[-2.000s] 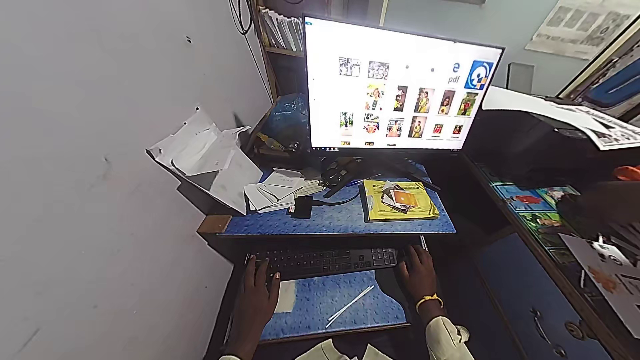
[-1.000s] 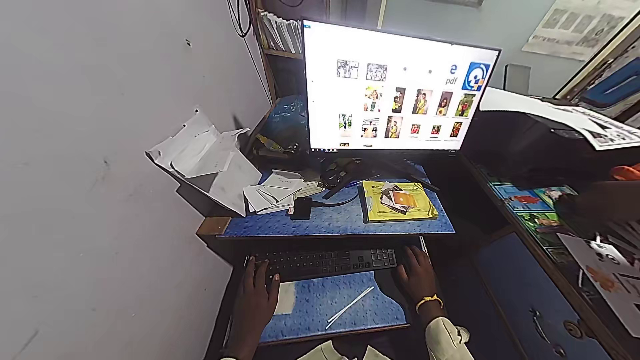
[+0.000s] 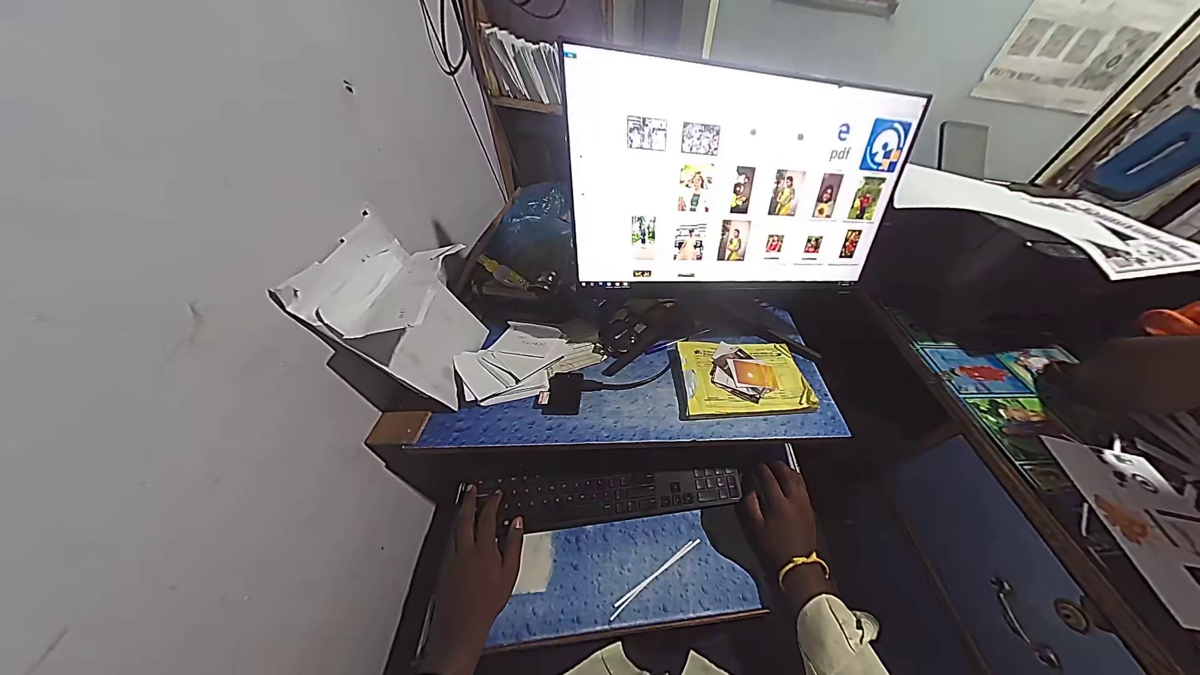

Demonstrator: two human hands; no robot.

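Note:
A black computer keyboard (image 3: 609,495) lies on the blue pull-out tray (image 3: 647,572) below the desk top. My left hand (image 3: 480,553) rests at the keyboard's left end, fingers apart over the keys, holding nothing that shows. Just past the keyboard's right end is my right hand (image 3: 780,514), palm down, a yellow band round its wrist; whether a mouse is under it is hidden. Above, a monitor (image 3: 741,178) shows rows of picture thumbnails and icons. Two thin white strips (image 3: 656,579) lie crossed on the tray between my hands.
On the blue desk top (image 3: 619,427) are loose papers (image 3: 516,364), a small black device (image 3: 562,394) with a cable, and a yellow packet (image 3: 703,398) with small pictures on it. Crumpled white paper (image 3: 375,291) stands by the left wall. A cabinet (image 3: 994,553) is at the right.

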